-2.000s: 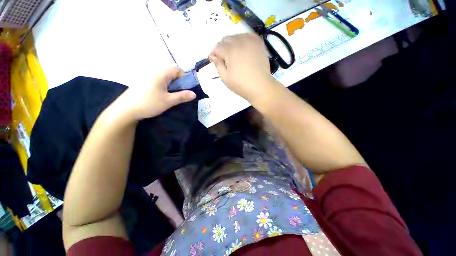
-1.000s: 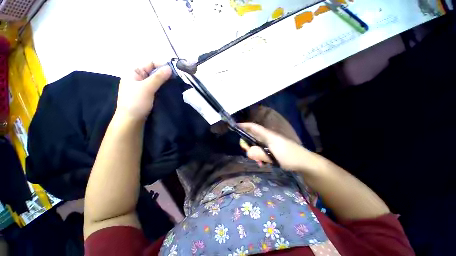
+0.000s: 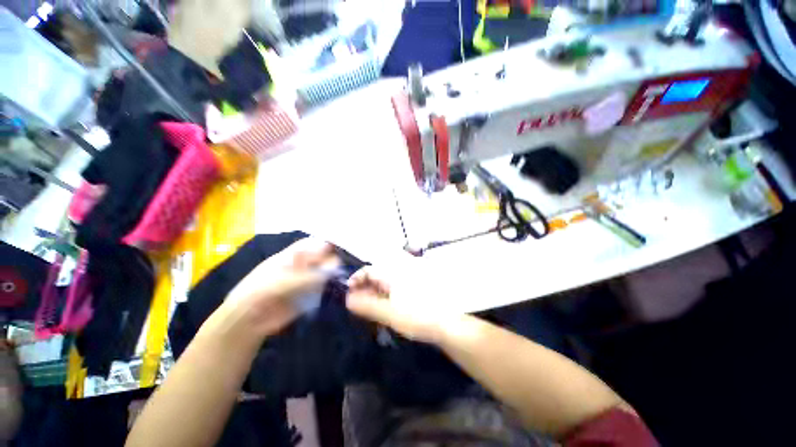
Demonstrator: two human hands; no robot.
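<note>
A large black garment (image 3: 288,358) lies over the table's near edge and my lap. My left hand (image 3: 292,284), blurred, holds part of it with a pale grey-blue piece (image 3: 316,292) at the fingers. My right hand (image 3: 371,295) is close beside it, fingertips together at the same dark edge; what exactly they pinch is too blurred to tell. The black-handled shears (image 3: 522,218) lie on the white table below the sewing machine's arm, away from both hands.
The sewing machine (image 3: 559,113) with its red head stands behind the shears. Slim green and dark sticks (image 3: 618,223) lie right of them. A pink basket (image 3: 179,199) and black cloth are at left. A person is at the upper left.
The view has lifted to show the machine and room. The shears have left my right hand and lie on the table. My right hand has come up beside my left.
</note>
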